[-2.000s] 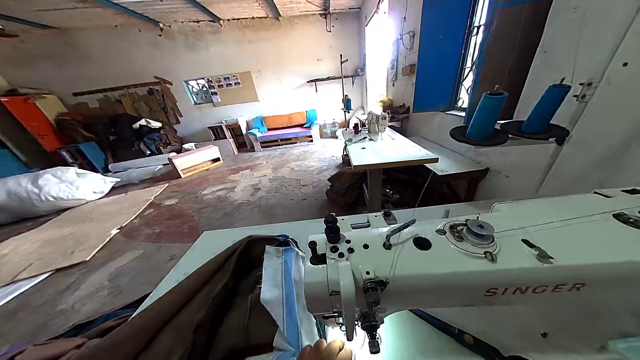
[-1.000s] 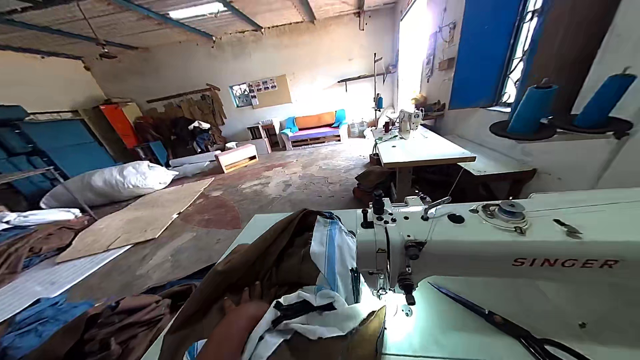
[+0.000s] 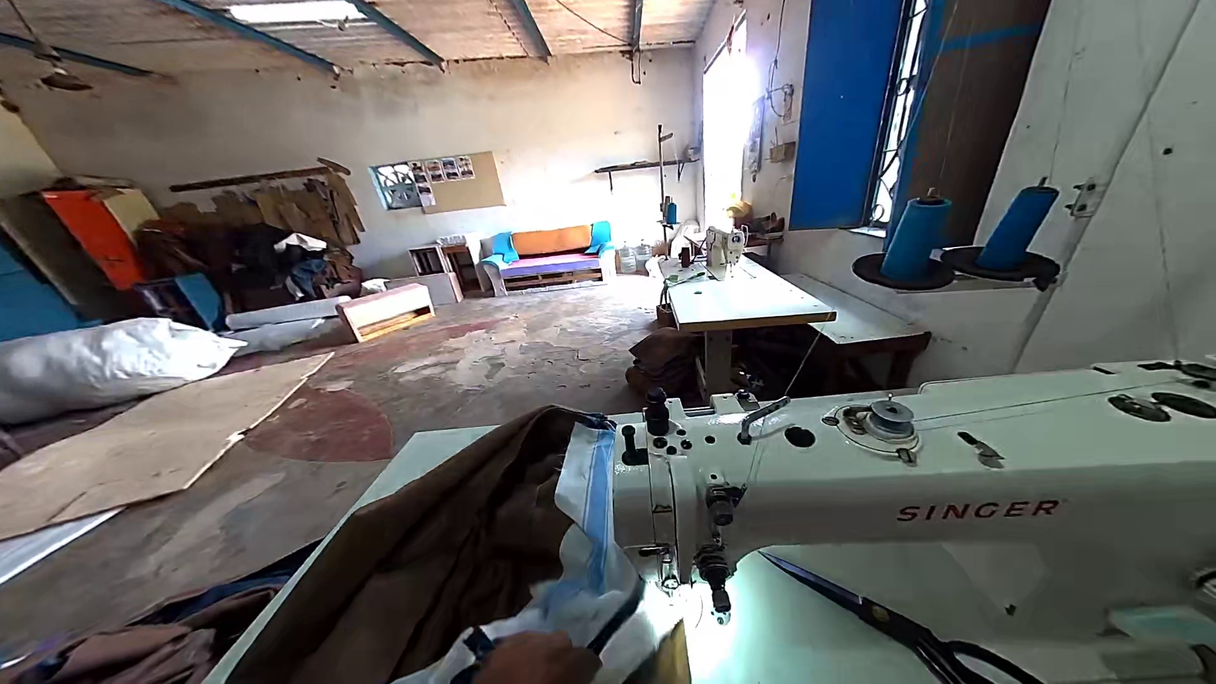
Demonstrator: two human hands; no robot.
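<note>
Brown fabric point(image 3: 456, 532) with a white and blue strip point(image 3: 597, 494) along its edge lies bunched on the left of the white Singer sewing machine point(image 3: 912, 475). One bare hand point(image 3: 537, 657) shows at the bottom edge, blurred, on the white part of the cloth just left of the lit needle area; it looks like my left hand, fingers curled on the cloth. My right hand is out of view. Fabric scissors point(image 3: 883, 617) with dark handles lie on the machine bed under the arm.
Two blue thread cones point(image 3: 918, 237) stand on holders at the right. Ahead is another sewing table point(image 3: 750, 294) with a machine. A cardboard sheet point(image 3: 161, 442) and a stuffed white sack point(image 3: 114, 366) lie on the floor at left. Fabric point(image 3: 152, 646) is heaped at lower left.
A second ago the hand was farther left on the brown fabric; now it is on the white cloth nearer the needle. The strip's upper end now stands against the machine head.
</note>
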